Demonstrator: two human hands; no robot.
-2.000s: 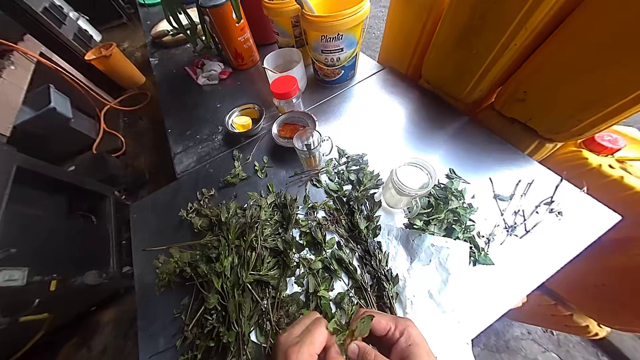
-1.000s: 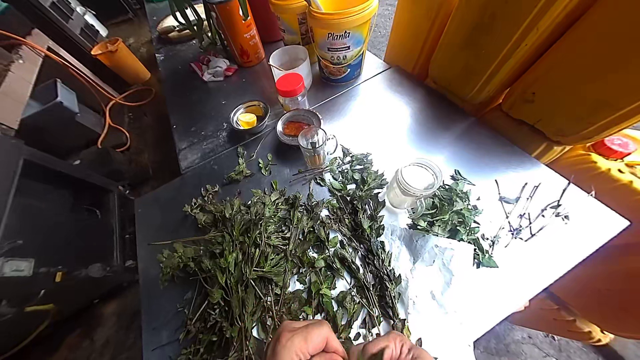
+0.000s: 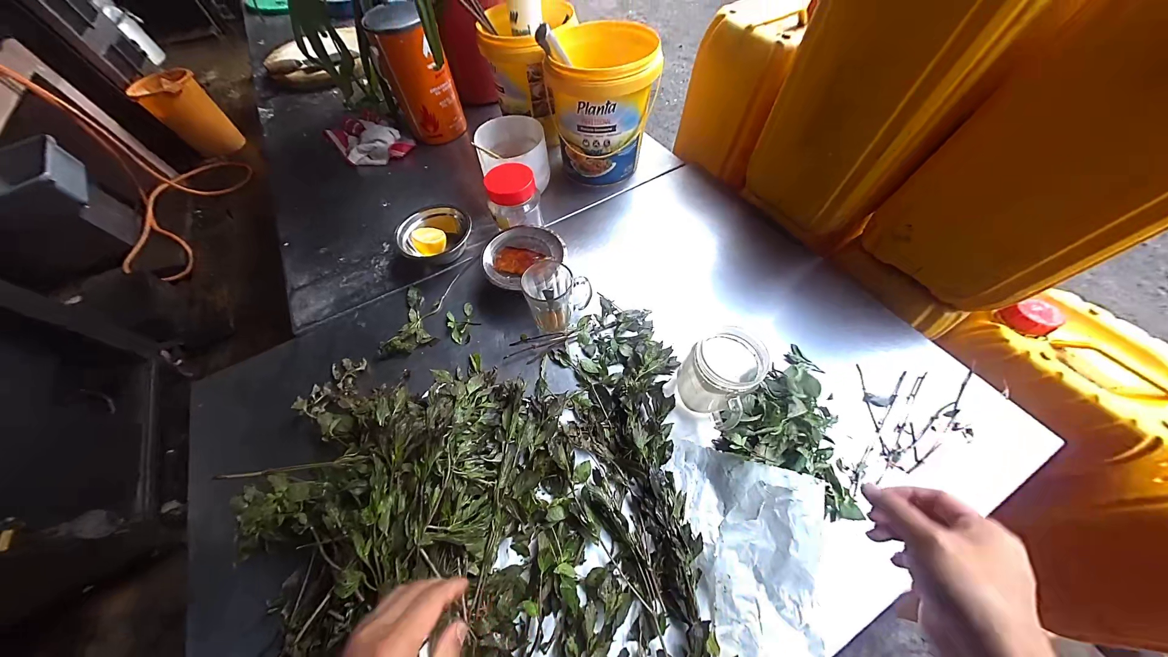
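Note:
Leafy herb sprigs [image 3: 438,465] lie in a wide heap over the metal table [image 3: 620,246] and partly on crumpled white paper [image 3: 762,547]. My left hand [image 3: 411,620] is over the heap's near edge, fingers apart, with no sprig visible in it. My right hand [image 3: 958,566] is at the table's right side, just below a scatter of bare stems [image 3: 903,424]; its thumb and forefinger are close together, and whether a thin stem is between them cannot be seen. Left of those stems is a pile of picked leaves [image 3: 785,420], beside a glass jar with a handle [image 3: 721,370].
Behind the herbs are a glass mug [image 3: 550,297], a dish with reddish powder [image 3: 522,260], a metal bowl with a yellow piece [image 3: 433,235] and a red-lidded jar [image 3: 513,196]. Yellow Planta tubs [image 3: 602,100] stand farther back. Yellow jerrycans [image 3: 912,137] line the right side.
My hands were together at the near edge of the herbs, with a leafy sprig between them in the oldest frame. They are now apart, the right one over by the bare stems.

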